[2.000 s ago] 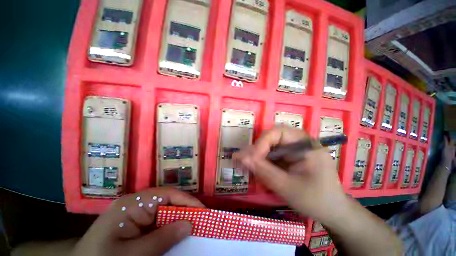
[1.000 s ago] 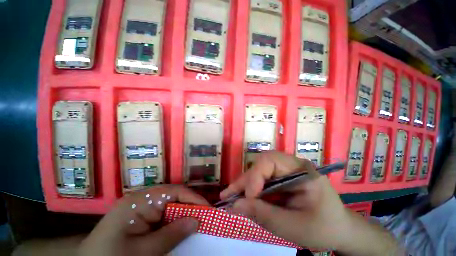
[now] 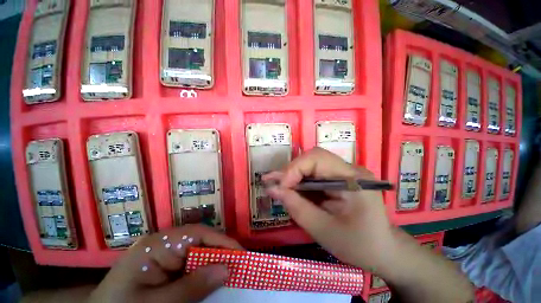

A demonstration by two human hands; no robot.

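Note:
My right hand point(image 3: 332, 204) grips dark tweezers point(image 3: 344, 185). Its fingertips are over the lower half of a gold-beige phone housing point(image 3: 268, 142), the fourth from the left in the near row; the tweezer tips are hidden by the fingers. My left hand point(image 3: 172, 263) holds a label sheet point(image 3: 276, 271) with a red band of white dots above white backing. Several small round white labels point(image 3: 168, 245) are stuck on the fingers and back of my left hand. The red-pink foam tray point(image 3: 228, 109) holds two rows of phone housings.
A second foam tray point(image 3: 430, 135) with phones lies to the right. Part of another tray shows below my right forearm. A green bench surface point(image 3: 474, 221) shows at the edges. Pale machine edging point(image 3: 457, 18) is at the top right. Another person's arm and light sleeve point(image 3: 504, 251) are at the right edge.
The tray has shifted left in view. My right hand with the tweezers has moved from the near phones to the label sheet, then back over a phone, now the fourth instead of the third.

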